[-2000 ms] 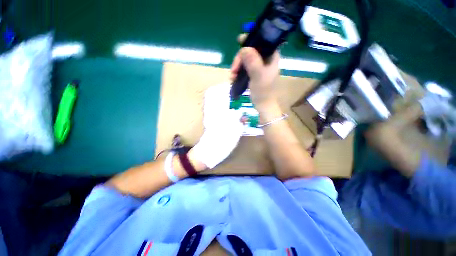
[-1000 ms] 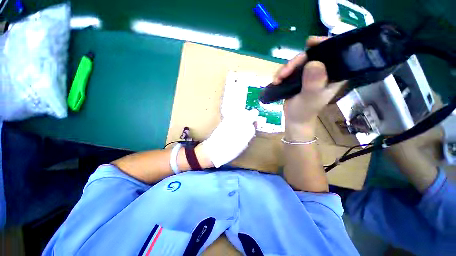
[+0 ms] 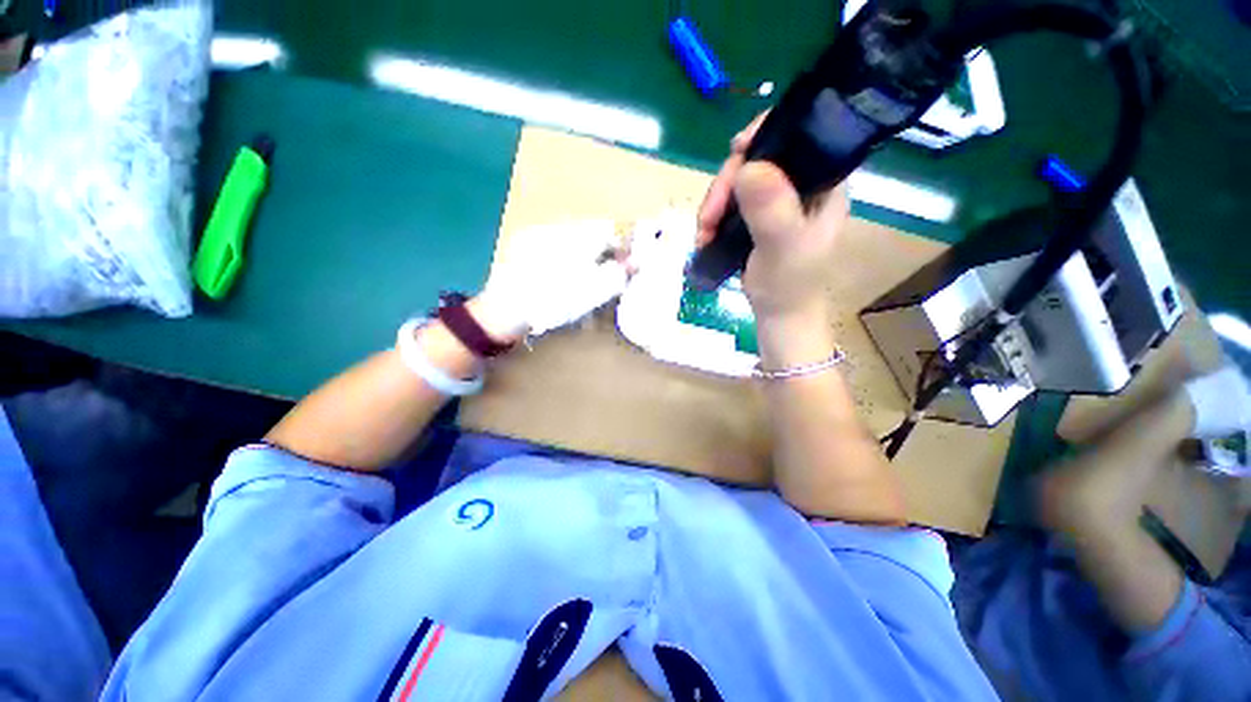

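Note:
A white housing (image 3: 656, 318) with a green circuit board (image 3: 716, 313) inside lies open side up on the tan cardboard sheet (image 3: 604, 412). My left hand (image 3: 556, 285), in a white glove, is at the housing's left edge with its fingertips closed on it; the exact grip is blurred. My bare right hand (image 3: 789, 240) is closed around the black electric screwdriver (image 3: 840, 121). The screwdriver is tilted, its lower end over the upper part of the board. Its tip and the screw point are hidden.
A screw feeder (image 3: 1084, 309) stands right of the housing, with the screwdriver cord arching above. A green knife (image 3: 233, 222) and a bulging plastic bag (image 3: 103, 165) lie left. Another housing (image 3: 977, 99) and a blue cylinder (image 3: 697, 58) lie beyond. Another person's arm (image 3: 1111, 507) is at right.
My left hand has moved left, from over the housing to its left edge. My right hand has swung the screwdriver from a rightward lean to a more upright one, its lower end still over the board.

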